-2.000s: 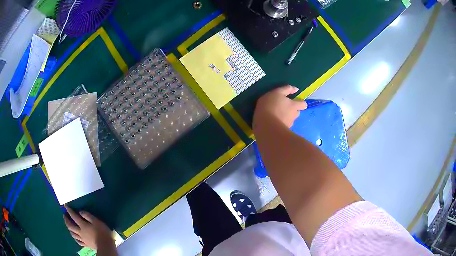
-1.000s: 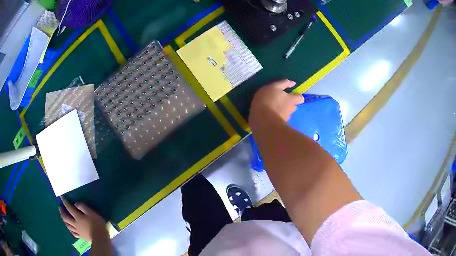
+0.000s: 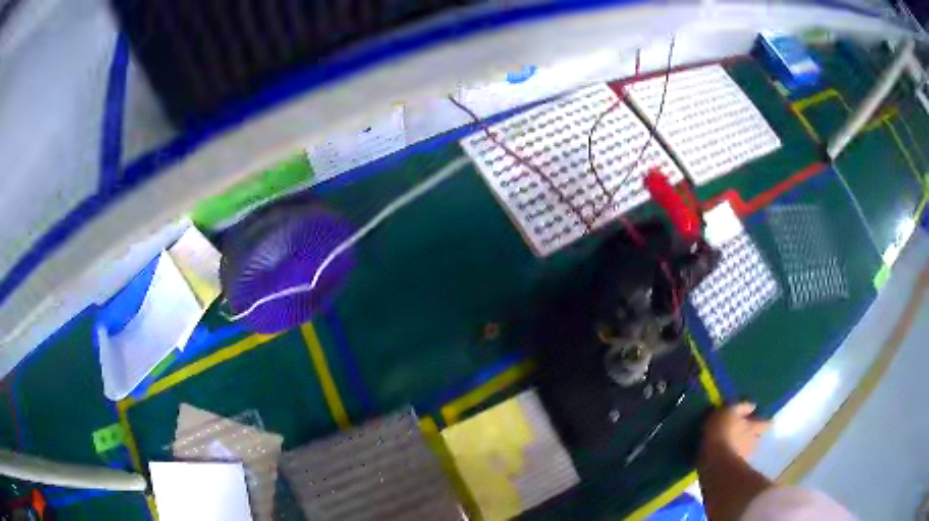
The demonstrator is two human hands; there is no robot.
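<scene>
My right hand (image 3: 731, 436) rests at the bench's front edge, right of the black bench machine (image 3: 581, 371); it is blurred and no object shows in it. My left hand is out of the picture. The machine has a round metal post (image 3: 626, 363) with small metal rings in front of it. A thin pen-like stick (image 3: 655, 428) lies at its front right. A yellow sticker sheet (image 3: 489, 453) lies left of the machine. A grey blister tray (image 3: 372, 473) lies further left, cut off by the lower edge.
A purple fan (image 3: 290, 267) stands back left, near a white bin (image 3: 153, 331). White card (image 3: 199, 491) overlaps clear trays at lower left. Two large dotted trays (image 3: 570, 168) (image 3: 703, 122) lie behind the machine. A smaller dotted tray (image 3: 733, 285) and see-through tray (image 3: 807, 254) lie right.
The view has swung up and right, showing the whole machine and the back trays. My left hand has gone out of the picture. My right hand is now beside the machine at the bench edge.
</scene>
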